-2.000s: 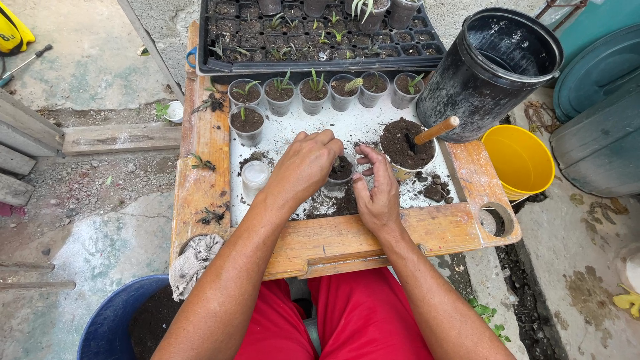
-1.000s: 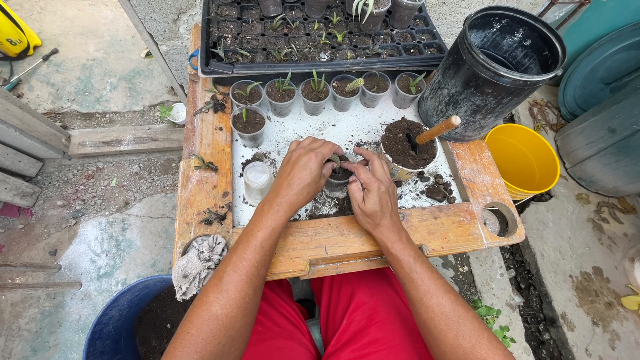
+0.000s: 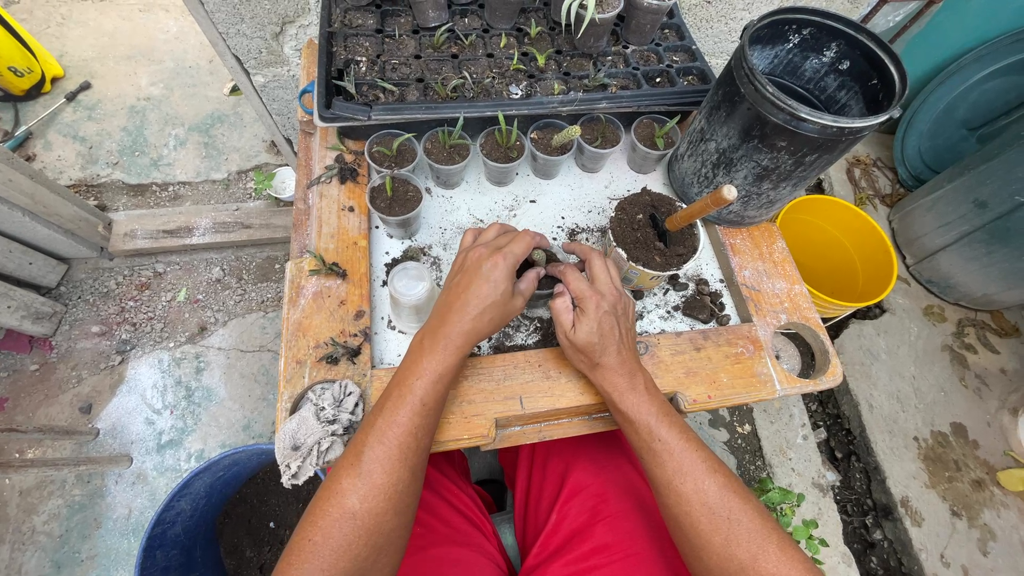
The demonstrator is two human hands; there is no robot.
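Observation:
A clear plastic cup of soil [image 3: 542, 294] stands near the front of the white-topped wooden table, with a small cactus cutting [image 3: 538, 258] upright in it. My left hand [image 3: 494, 280] wraps the cup's left side, its thumb at the cutting's base. From the right, my right hand [image 3: 594, 312] has its fingertips on the soil and rim, partly hiding the cup. Left of my hands sits an upturned empty plastic cup [image 3: 412, 296]. A tub of dark soil [image 3: 652, 240] with a wooden-handled trowel [image 3: 701, 208] in it stands to the right.
Several cups with seedlings [image 3: 502, 152] line the table's back, before a black seedling tray [image 3: 512, 104]. A black bucket [image 3: 768, 120] leans at the back right, beside a yellow bucket [image 3: 836, 252]. Uprooted seedlings [image 3: 342, 350] and a crumpled cloth [image 3: 322, 428] lie on the left frame.
My right hand, with fingers spread beside the cup two seconds ago, has closed in on its soil and rim. The cactus cutting now shows between my fingers.

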